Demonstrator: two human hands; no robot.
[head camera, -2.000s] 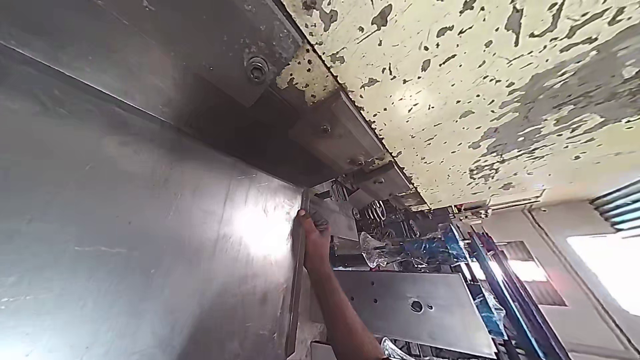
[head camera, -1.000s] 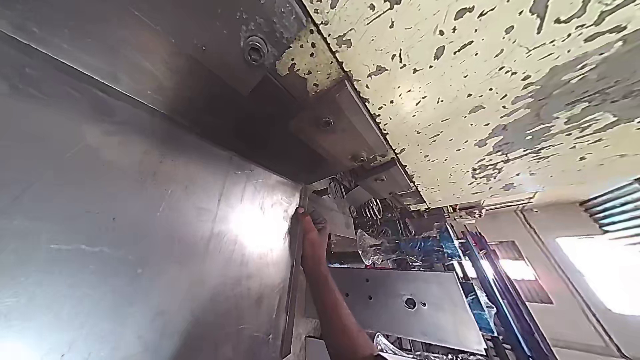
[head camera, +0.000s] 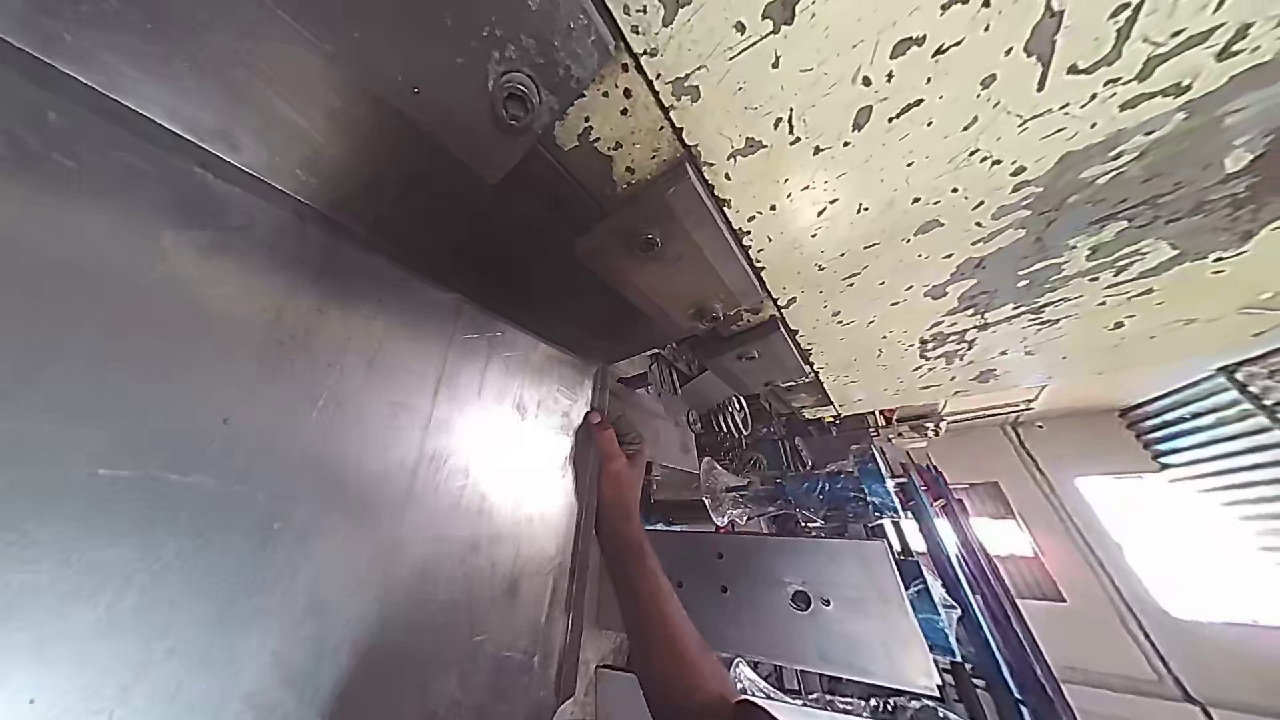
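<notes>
My right hand (head camera: 618, 470) reaches up from the bottom of the head view and grips the edge of a large steel plate (head camera: 330, 480). Its thumb lies on the rim near the plate's upper right corner; the fingers are mostly hidden at the edge. The plate fills the left of the view, with light glaring off its scratched face. Above it runs a dark metal machine surface (head camera: 400, 130) with a socket-head bolt (head camera: 516, 98). My left hand is out of view.
Overhead at right is a machine body with chipped yellow paint (head camera: 900, 200). Bolted blocks (head camera: 680, 250) line its lower edge. Right of my forearm are a drilled metal plate (head camera: 790, 610), a blue part in clear plastic wrap (head camera: 830, 492), coil springs (head camera: 735, 415) and long bars (head camera: 980, 590).
</notes>
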